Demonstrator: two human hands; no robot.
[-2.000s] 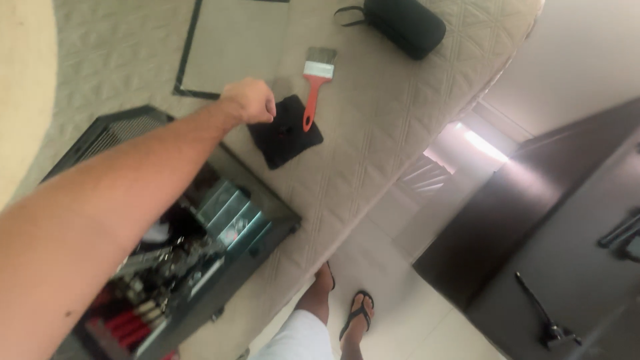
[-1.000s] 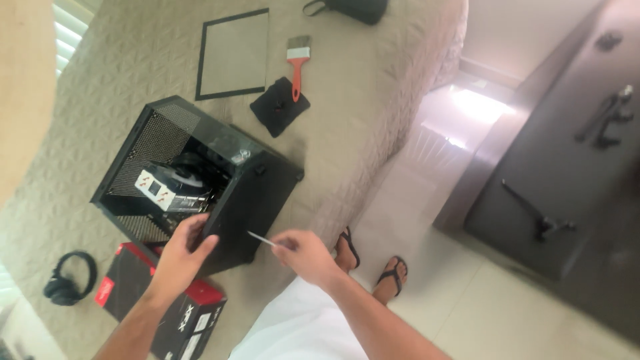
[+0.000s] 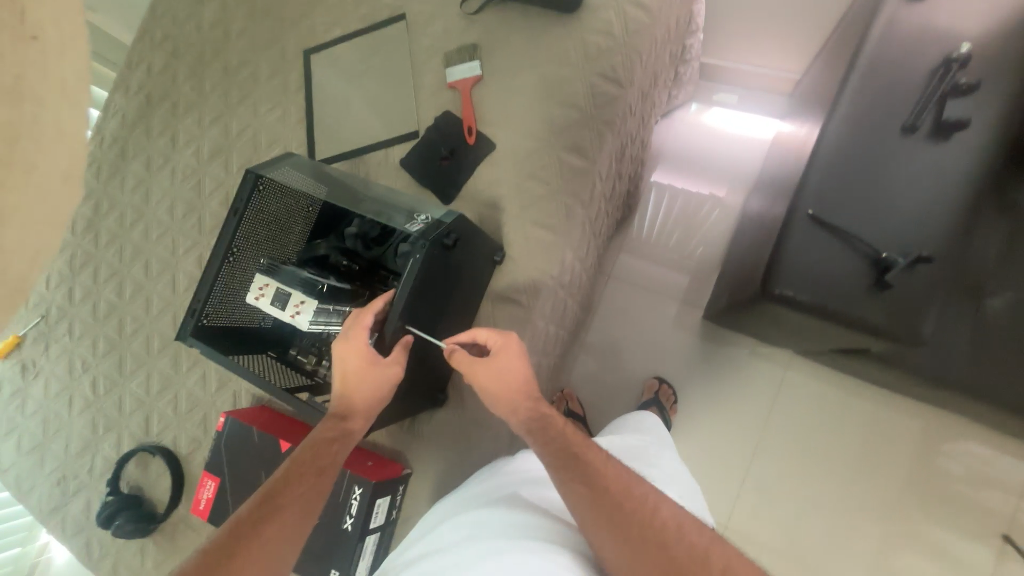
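Observation:
A black computer case [image 3: 448, 288] lies on the bed with one side open, showing a graphics card [image 3: 282, 299] with a white edge and other parts inside. My left hand [image 3: 368, 360] rests at the edge of the case's black panel, fingers reaching over the rim and thumb apart; what its fingertips touch is hidden. Between the thumb and fingers of my right hand [image 3: 492, 364] is the shaft of a thin metal screwdriver [image 3: 426, 336], its far end at the black panel. The handle is not visible, perhaps inside my palm.
An XFX graphics card box [image 3: 320, 480] and black headphones [image 3: 138, 496] lie near the case. Beyond it are a glass panel [image 3: 360, 88], a paintbrush [image 3: 466, 92] and a black cloth pouch [image 3: 446, 160]. A yellow-handled screwdriver [image 3: 16, 342] lies far left. A dark table [image 3: 864, 200] stands right.
Two seconds ago one hand was at the black pouch; one second ago both hands were at the case with the thin tool, much as now. The view has shifted since the first frame.

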